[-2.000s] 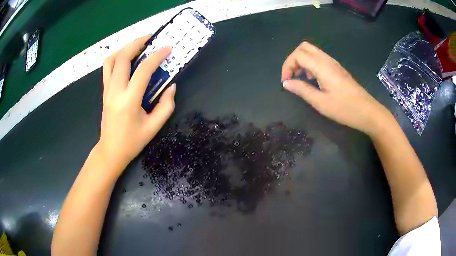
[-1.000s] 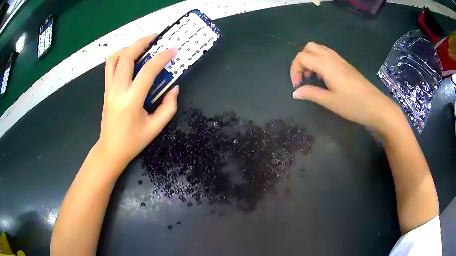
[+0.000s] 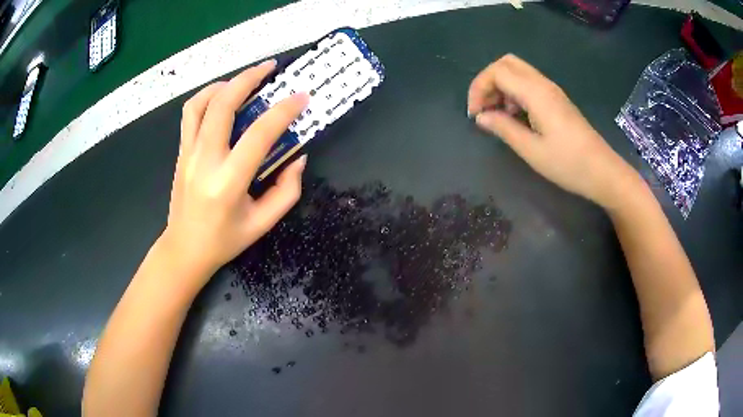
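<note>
My left hand (image 3: pixel 216 175) holds a blue keypad circuit board (image 3: pixel 334 85) by its lower left end, tilted, with the forefinger on its white, dotted face. The fingers hide part of the blue end. My right hand (image 3: pixel 534 122) is raised to the right of the board, apart from it, with thumb and forefinger curled close together. Whether a tiny part is between those fingertips cannot be seen. A loose pile of tiny black parts (image 3: pixel 367 252) lies on the dark worktop (image 3: pixel 505 350) below and between both hands.
Beyond the white edge strip (image 3: pixel 134 114), two more boards, one keypad board (image 3: pixel 103 37) and one slimmer-looking (image 3: pixel 28 99), lie on the green belt (image 3: pixel 61 61). A clear plastic bag (image 3: pixel 672 122) and a red and yellow packet (image 3: pixel 727 88) lie at right. A dark slab (image 3: pixel 599 10) is at the far edge.
My left hand and its board have moved right and slightly down. My right hand shifted right, then came back slightly up and left. The belt boards have moved up and right.
</note>
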